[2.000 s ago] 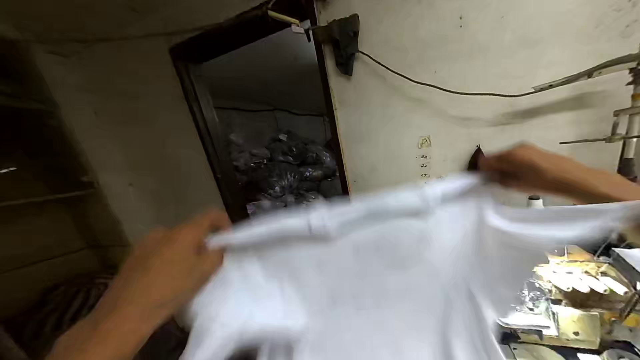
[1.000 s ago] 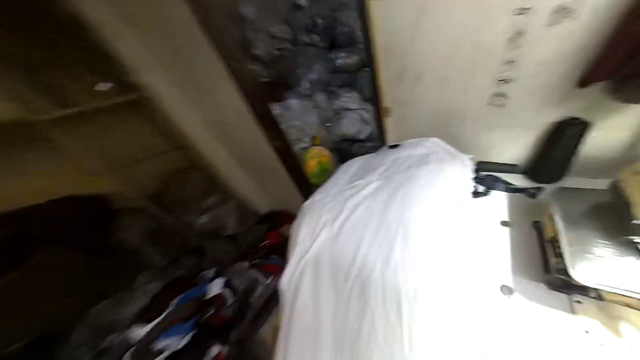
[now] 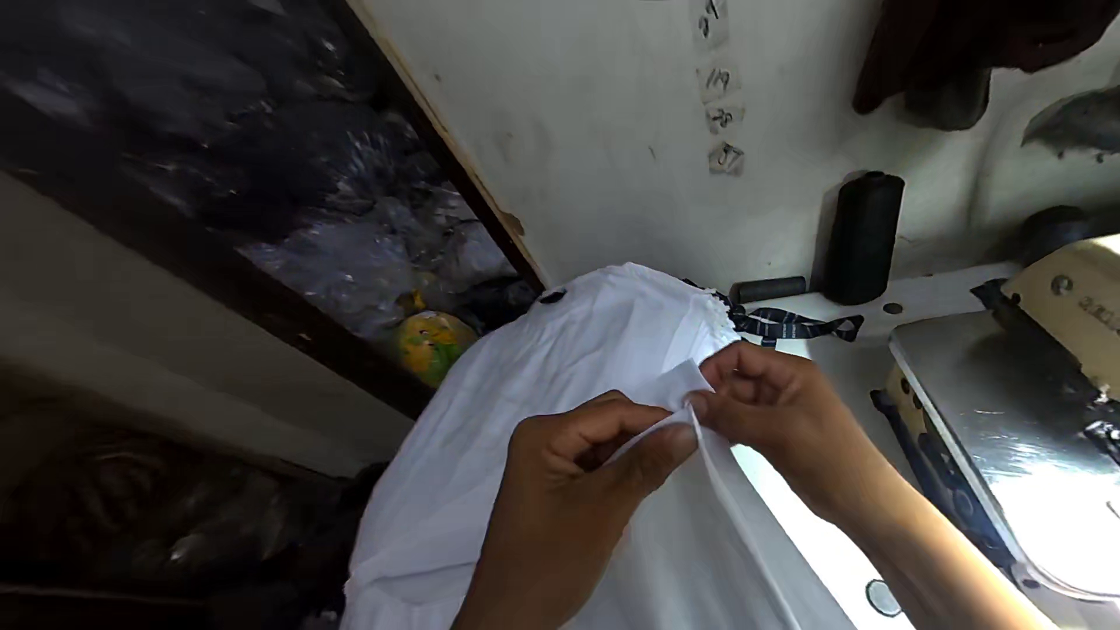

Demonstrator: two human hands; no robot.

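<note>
White fabric (image 3: 525,394) lies draped over the left end of the white table and hangs down toward me. My left hand (image 3: 586,490) pinches a folded edge of it between thumb and fingers. Close beside it, at the same fold, my right hand (image 3: 779,420) holds the cloth with thumb and fingertips. The two hands almost touch. The cloth in the fingers is partly covered by them.
A sewing machine (image 3: 989,420) with a shiny metal plate stands at the right. A black thread cone (image 3: 864,238), a dark tube (image 3: 768,290) and a patterned strap (image 3: 796,325) sit by the wall. Plastic bags (image 3: 350,254) fill the doorway at left.
Two seconds ago both hands held the white fabric up, spread wide apart. Now it rests over the table end and the hands are together at one fold. The view has turned down.
</note>
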